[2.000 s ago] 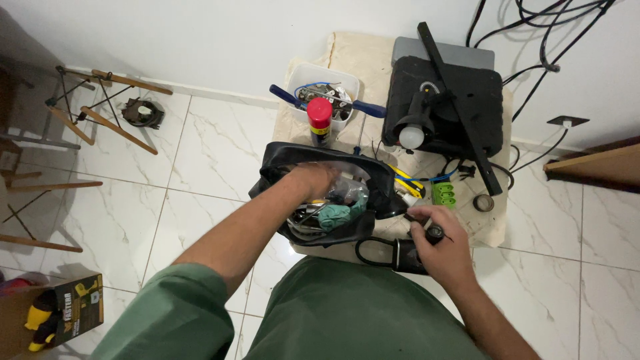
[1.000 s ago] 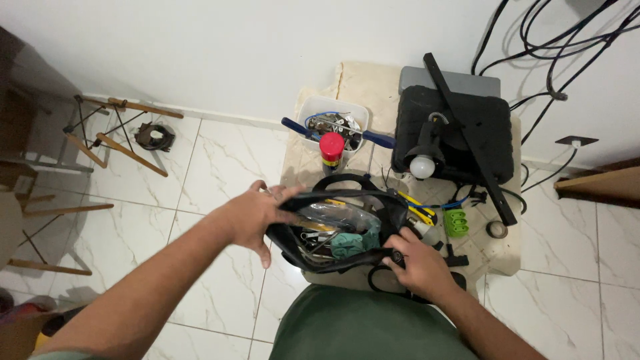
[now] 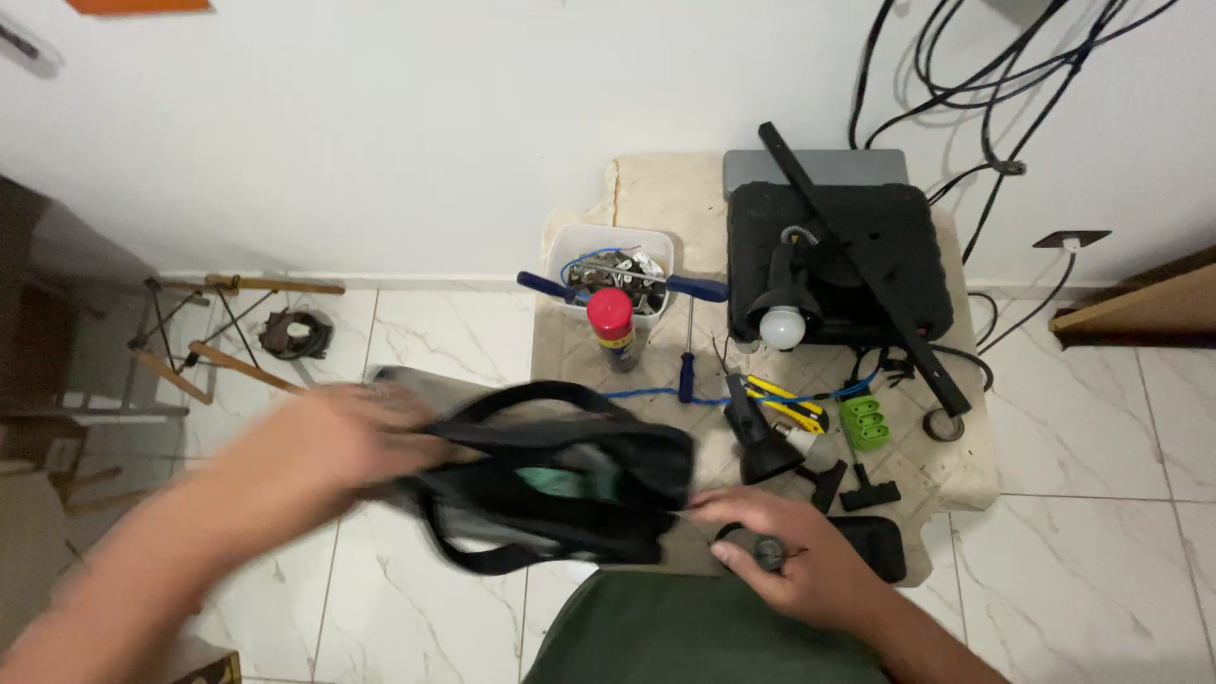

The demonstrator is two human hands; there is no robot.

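Note:
My left hand, blurred by motion, grips the left end of a black fabric tool bag. The bag's mouth faces up, with both handles spread and a green item inside. At the bag's right end is my right hand, holding a small dark round part near the thumb; what the part is I cannot tell. Beyond my right hand lie a black lamp holder, a yellow utility knife and a green power socket block. A red-capped can stands behind the bag.
A white plastic tub of small hardware has screwdrivers across it. At the back right, a black case carries a black bar and a lamp with a bulb. A tape roll lies near the cloth-covered table's right edge.
The bag has moved left, partly off the table, with my left hand at its left end. My left hand was inside the bag two seconds ago.

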